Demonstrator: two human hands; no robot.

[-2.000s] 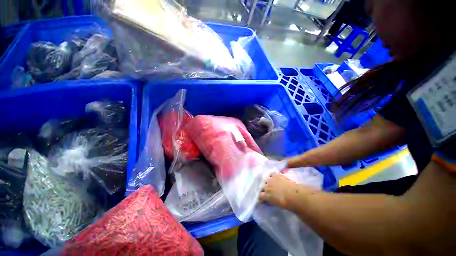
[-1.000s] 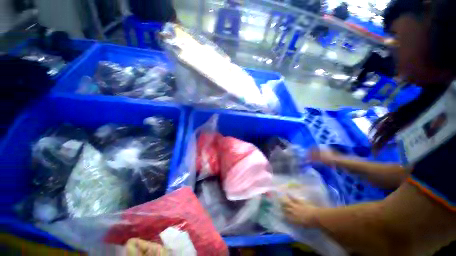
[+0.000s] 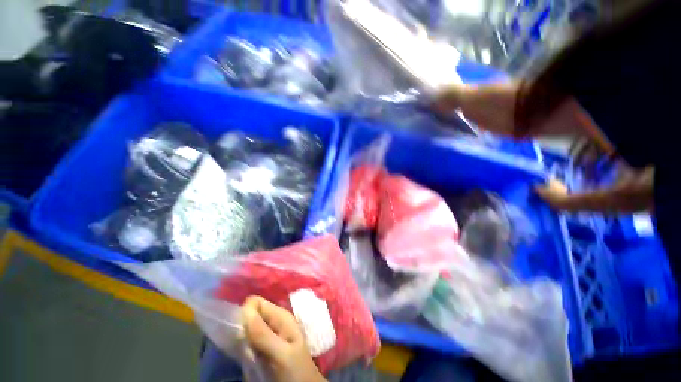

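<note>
A clear bag of small red parts (image 3: 340, 280) is held in front of me, with its loose clear neck trailing left. My right hand (image 3: 276, 336) grips the bag's plastic beside a white label (image 3: 313, 321). My left hand is not in view. Beyond it, a blue tote (image 3: 485, 168) holds a bag of pink-red parts (image 3: 414, 224), a smaller red bag (image 3: 362, 198), a dark-content bag (image 3: 484, 227) and milky plastic over a small green lump (image 3: 448, 302).
The left blue tote (image 3: 56, 183) holds bags of black parts (image 3: 272, 190) and a bag of pale parts (image 3: 209, 213). A large bag of flat pale pieces (image 3: 396, 37) crosses the rear tote (image 3: 201, 45). Another person's hands (image 3: 556, 195) reach in from the right. A yellow floor line (image 3: 104, 280) runs left.
The view has swung left. The red bag has moved right and up, and my right hand has come into view on it. The other person's hands have left the milky bag, which lies in the tote.
</note>
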